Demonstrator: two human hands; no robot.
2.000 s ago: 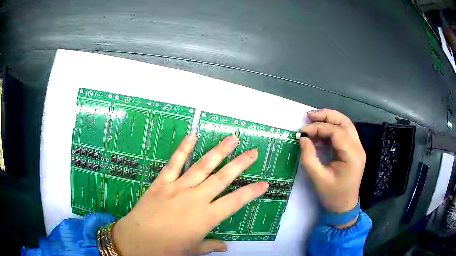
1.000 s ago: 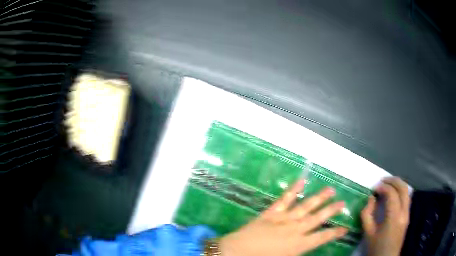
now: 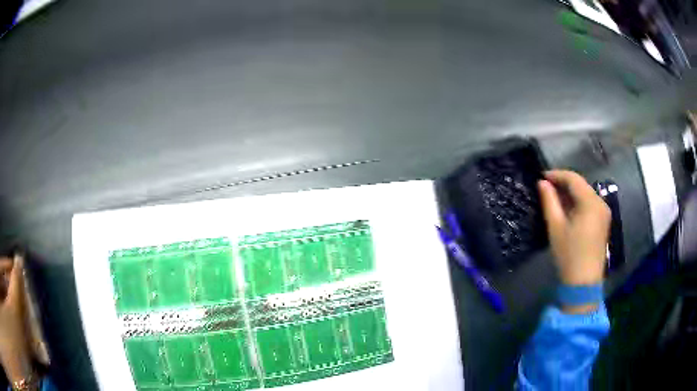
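Two green PCB panels, the left one [image 3: 176, 284] and the right one [image 3: 309, 263], lie side by side on a white sheet [image 3: 419, 252]. A patterned pale and dark band crosses their middle. My right hand [image 3: 575, 229] is at the right edge of the black component bin [image 3: 503, 200], thumb and index finger close together; whether they pinch a part cannot be told. My left hand [image 3: 14, 324] is at the far left edge, cut off and blurred, beside a pale-edged dark bin [image 3: 32, 305]; its fingertips and any held part are not clear.
A purple-blue pen [image 3: 475, 269] lies between the sheet and the component bin. A slim black glossy object [image 3: 613, 218] lies right of my right hand, with a white strip [image 3: 659, 183] beyond it. The dark grey-green surface [image 3: 267, 84] spans beyond a thin seam line.
Both hands have left the panels: my left hand moved to the far left, my right hand to the component bin. The view has turned, and the panels and pen now show uncovered.
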